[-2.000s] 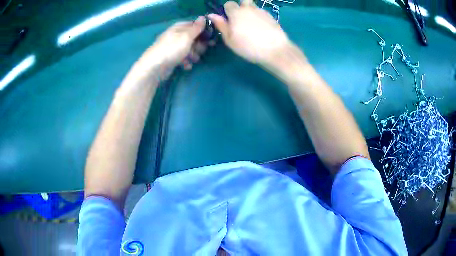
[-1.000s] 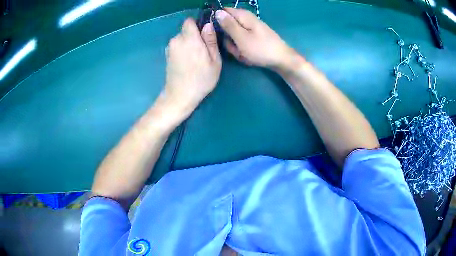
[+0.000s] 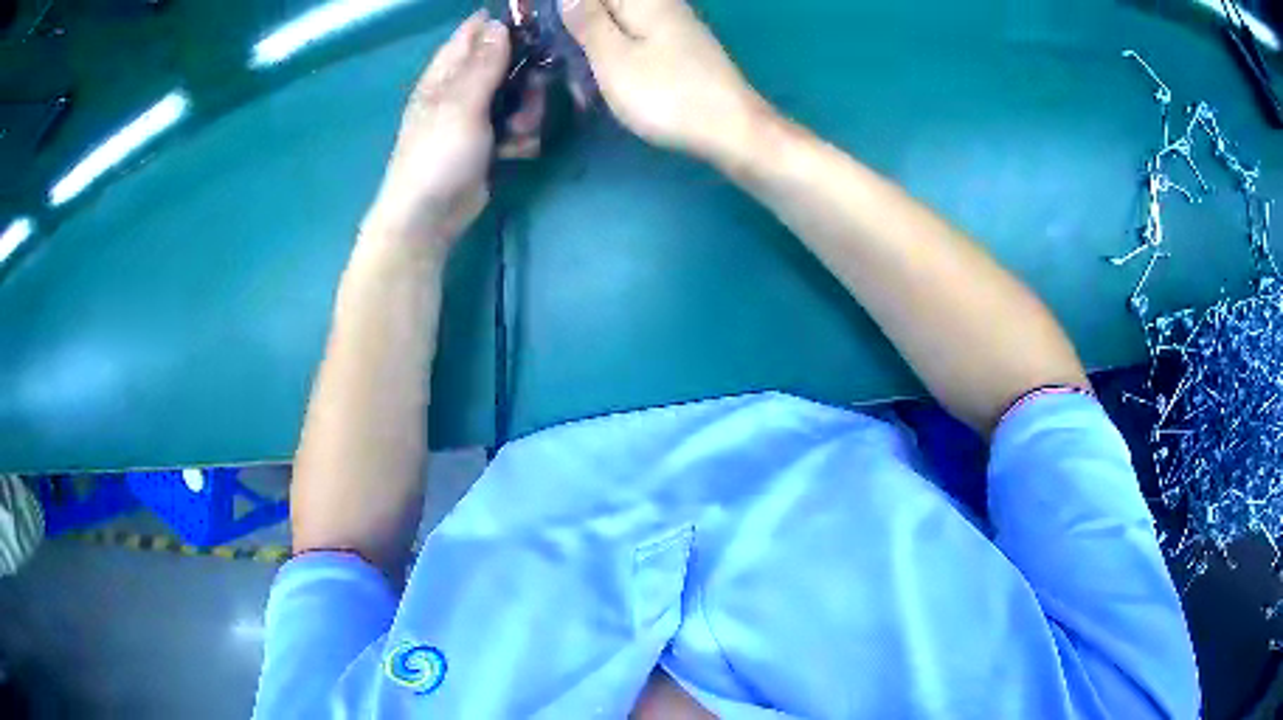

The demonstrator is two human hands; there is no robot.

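A black clamp [image 3: 538, 56] is between my two hands at the top edge of the picture. It is blurred and partly hidden by fingers, with a small coppery spot and a thin silvery wire, perhaps a torsion spring, on it. My left hand [image 3: 457, 120] holds the clamp from the left, thumb up. My right hand [image 3: 661, 71] is against its right side, fingers partly cut off by the top edge. A thin black cable [image 3: 501, 317] runs from the clamp down the green bench toward my shirt.
A tangled silvery-blue spring pile [image 3: 1227, 422] lies at the right edge, with linked springs [image 3: 1157, 183] trailing above it. A black clamp [image 3: 1249, 49] lies at the top right. Blue plastic [image 3: 211, 506] stands on the grey floor at the lower left, near yellow-black tape.
Both hands have shifted left and up in the picture with the clamp. The cable hangs straighter. The loose spring chain beside my right hand at the top is out of view.
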